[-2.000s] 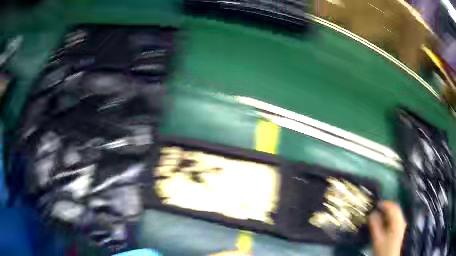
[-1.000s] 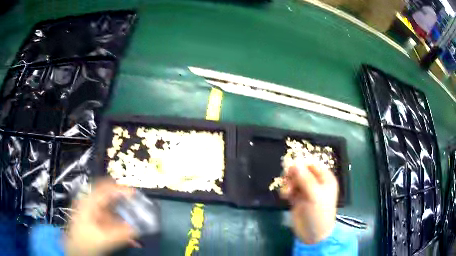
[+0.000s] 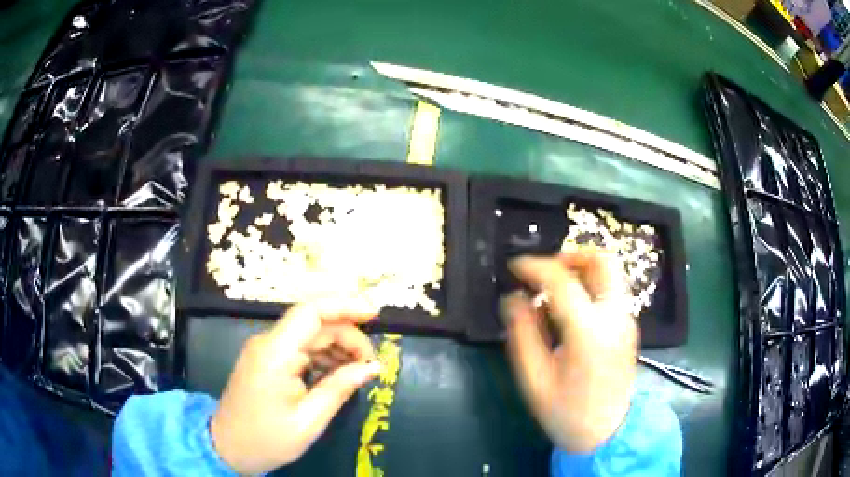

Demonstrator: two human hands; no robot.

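The left black tray [image 3: 326, 170] is densely filled with cream-white small parts [image 3: 354, 242]. The right black tray [image 3: 678, 279] butts against it and holds a looser heap [image 3: 643, 247] towards its right side. My left hand [image 3: 298, 382] is at the left tray's near edge, its fingers curled and thumb and index close together; whether a tiny part is between them cannot be seen. My right hand [image 3: 578, 345] is blurred over the right tray, fingers bent and spread, partly hiding the heap. A whitish speck shows between its fingers; whether it is held is unclear.
Glossy black compartment trays lie at the far left [image 3: 102, 177] and right [image 3: 778, 252]. Two pale strips [image 3: 559, 116] lie beyond the parts trays. Tweezers [image 3: 676, 374] lie below the right tray. Yellow tape [image 3: 424, 132] marks the green bench [image 3: 317, 37].
My left hand has moved right and up to the left tray's near edge; the grey unit seen in it a second ago no longer shows. My right hand stays over the right tray, fingers more spread.
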